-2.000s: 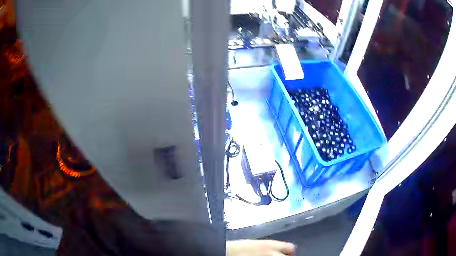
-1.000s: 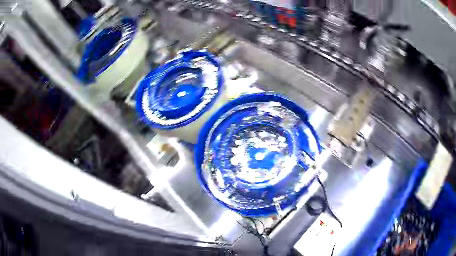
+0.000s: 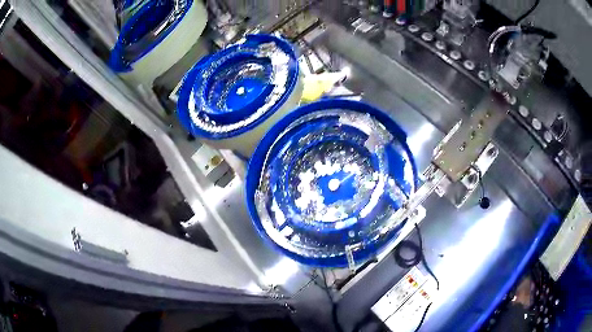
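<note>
No hand shows in the head view. Nearest in front is a large blue vibratory bowl feeder (image 3: 396, 139) with a spiral track and many small silvery-white parts inside. A smaller blue bowl feeder (image 3: 185, 110) stands up and left of it, with silvery contents and a blue centre. A third blue bowl (image 3: 117, 61) is cut off by the top edge. A narrow feed track (image 3: 425, 191) runs from the large bowl towards a drilled cover plate (image 3: 462, 149).
A conveyor (image 3: 468, 65) with spaced round parts crosses the upper right. A white controller (image 3: 404, 299) and a black cable coil (image 3: 408, 253) lie below the large bowl. A blue bin (image 3: 519, 272) with dark parts is at lower right. A white door frame (image 3: 130, 249) curves along the left.
The view has swung from the door and blue bin to the bowl feeders, then shifted slightly and sharpened. The hand seen at the bottom edge earlier is out of view.
</note>
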